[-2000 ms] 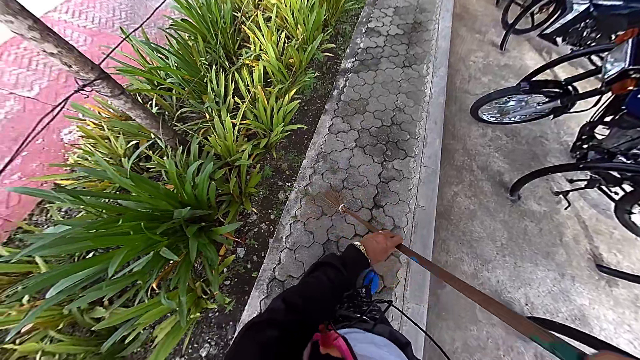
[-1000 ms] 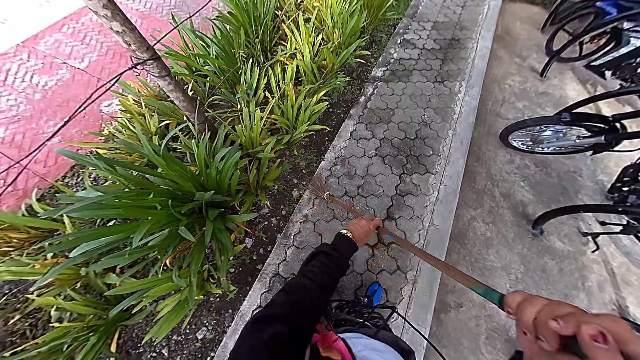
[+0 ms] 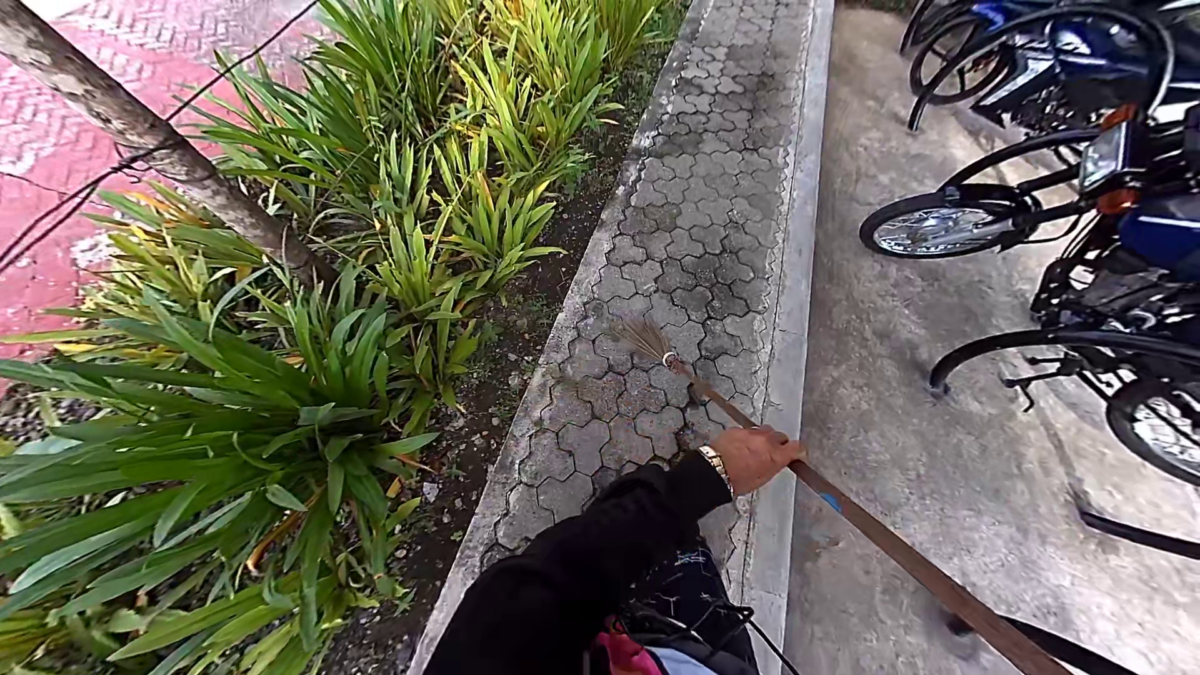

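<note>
My left hand (image 3: 755, 457), with a metal-banded watch and a black sleeve, is closed around the wooden handle (image 3: 900, 539) of a stick broom. The handle slants from the lower right up to a bundle of thin bristles (image 3: 642, 339), bound by a pale ring. Those bristles are over the grey paving-block path (image 3: 656, 248), inward from its left edge. The hand is above the path's right-hand kerb. My right hand is out of view, and the near end of the handle runs off the bottom of the frame.
Leafy plants (image 3: 309, 450) and a slanting tree trunk (image 3: 159, 141) stand left of the path, with dark wires across the trunk. Beyond the concrete kerb (image 3: 797, 234) on the right are parked motorcycles (image 3: 1153, 244) and curved black metal bars (image 3: 1059, 337) over concrete ground.
The broom's bristles have moved from the path's left edge inward. My left hand has moved right, still on the handle. My right hand, on the handle a second ago, has left the view.
</note>
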